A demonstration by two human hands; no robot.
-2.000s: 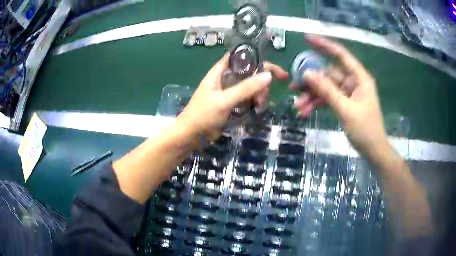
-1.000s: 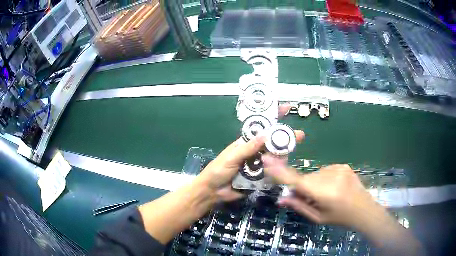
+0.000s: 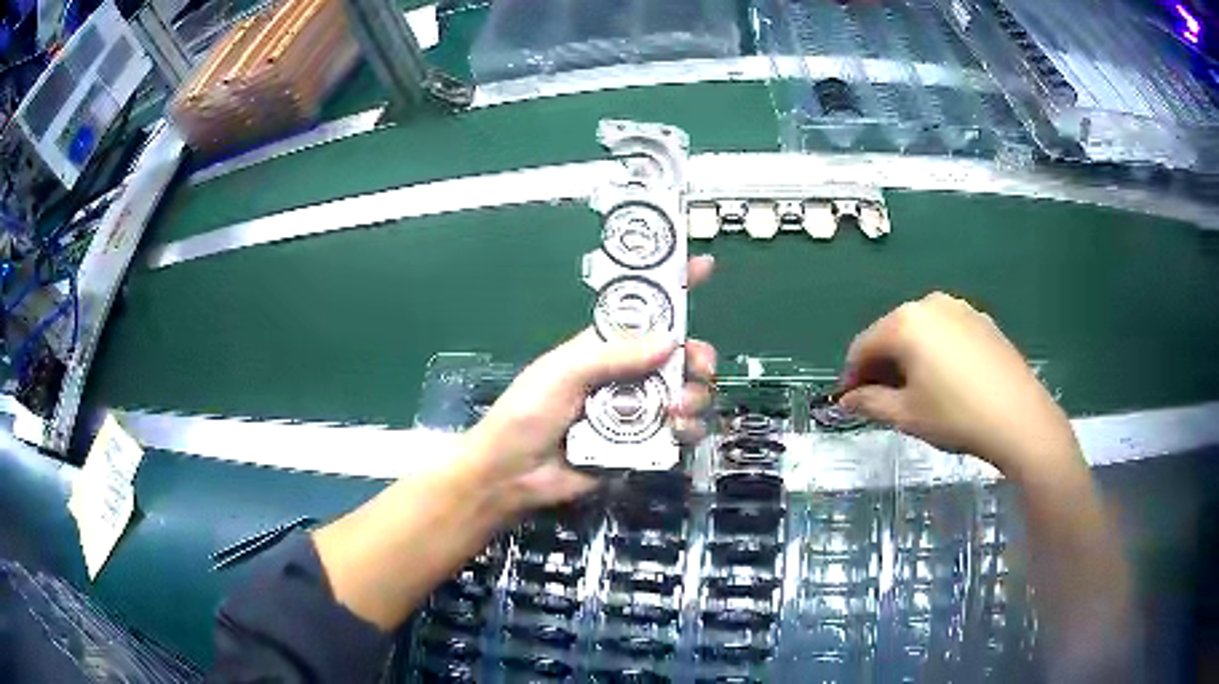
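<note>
My left hand holds a silver-grey metal strip holder upright above the tray. Several round components with concentric rings sit in its pockets, and the pocket at its far end looks different, partly open. My right hand pinches a dark round component at the far end of a column of the clear blister tray. The tray's left and middle columns hold dark components edge-on. The columns on the right look clear. My left thumb covers part of the holder.
Another metal strip holder lies on the green belt. Clear trays are at the far right and a cloudy clear block at far centre. Copper-orange stack, metal post, paper slip and thin dark tool are left.
My right hand has moved right, away from the holder, taking a round component to the tray. My left hand still holds the holder, slightly further left. The view has shifted.
</note>
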